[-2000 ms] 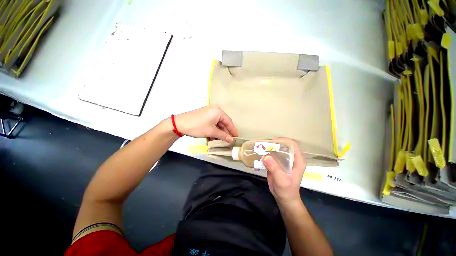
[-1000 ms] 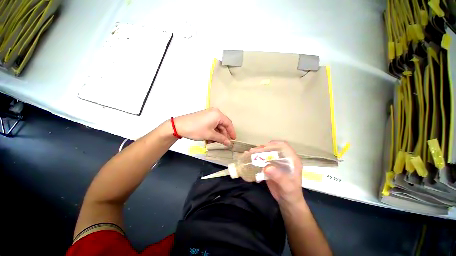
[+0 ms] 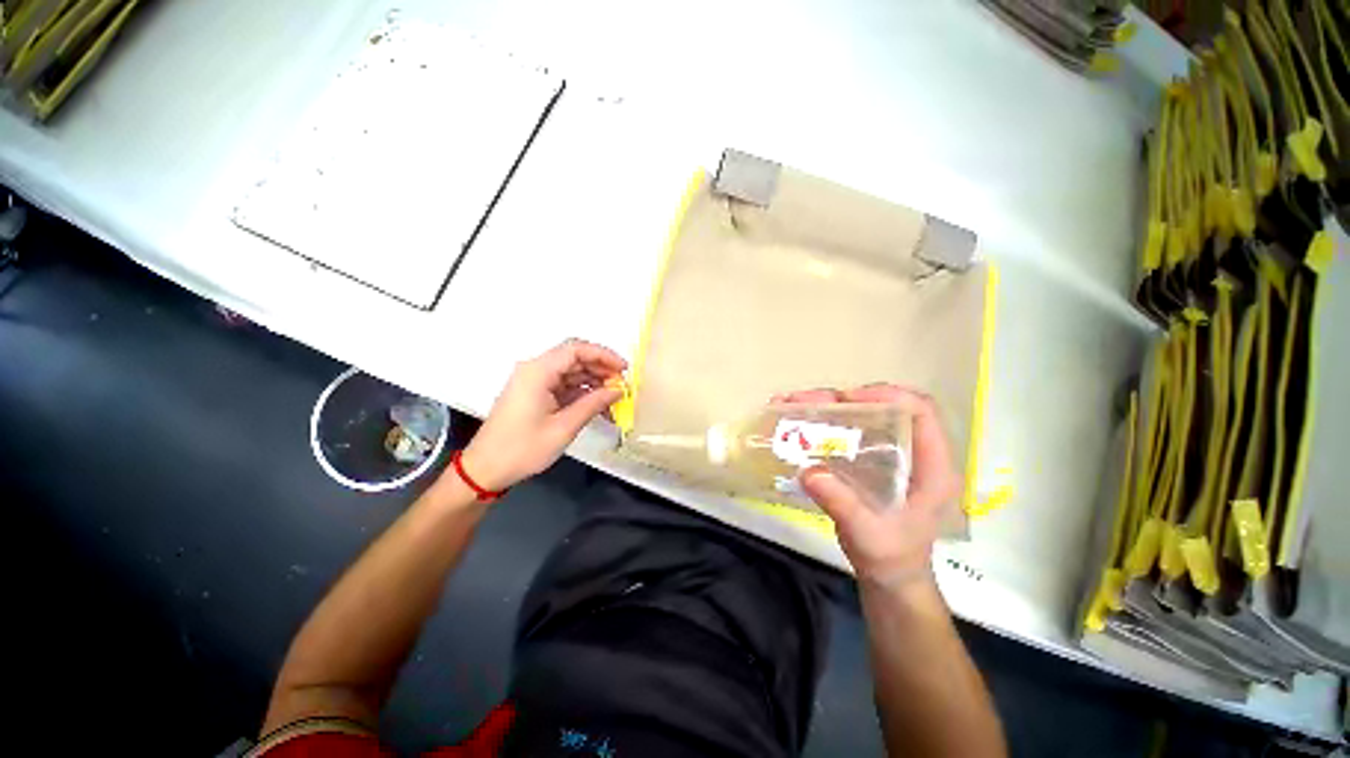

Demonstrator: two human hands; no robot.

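A flat grey-beige bag panel (image 3: pixel 829 326) with yellow binding down its sides lies in front of me, slightly turned. Two darker grey tabs (image 3: pixel 748 178) are at its top edge. My left hand (image 3: pixel 555 400) pinches the yellow binding tail (image 3: pixel 622 403) at the panel's near left corner. My right hand (image 3: pixel 888 481) holds a clear glue bottle (image 3: pixel 829 449) with a white-red label on its side, over the panel's near part. Its thin nozzle points left to the same corner; whether it touches is unclear. Another binding tail (image 3: pixel 992 496) sticks out at the near right corner.
A white speckled board (image 3: pixel 400 163) lies left on the white table (image 3: pixel 622 133). Tall stacks of yellow-edged panels (image 3: pixel 1214 356) stand at the right, with more at the far left and far right. A round white-rimmed bin (image 3: pixel 318 430) is below the table edge.
The panel has turned slightly clockwise and its near edge now lies flat. My left hand has moved from the near edge to the corner tail. The bottle's nozzle has come up to that corner.
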